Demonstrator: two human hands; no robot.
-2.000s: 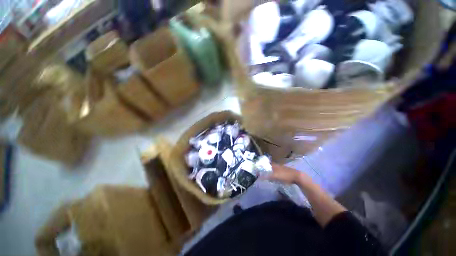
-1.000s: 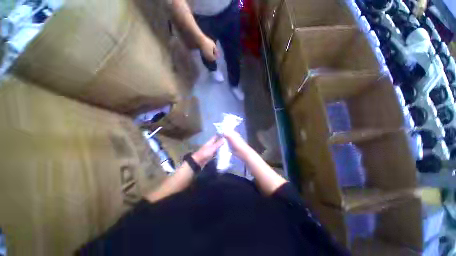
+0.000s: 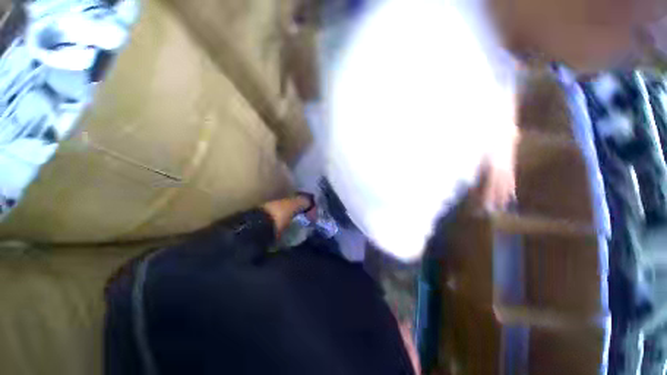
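A large, glaring white thing (image 3: 417,124), too overexposed to name, fills the upper middle close to the camera. Blurred skin at its right edge and in the upper right corner looks like my right hand (image 3: 501,172), with fingers against the white thing; the rest of the hand is unclear. My left hand (image 3: 311,212) is low in front of my body, with a dark band at the wrist. Shiny clear plastic (image 3: 325,225) shows beside its fingers; whether it is gripped is unclear.
A large tan carton (image 3: 183,146) stands close on the left, with a container of white parts (image 3: 62,80) at the upper left. Open brown cartons (image 3: 559,271) line the right, with rows of dark and white parts (image 3: 629,220) beyond.
My hands were together on a white packet; they are now apart. A large white thing has come up close to the camera. The left hand stays low. The other person's legs no longer show.
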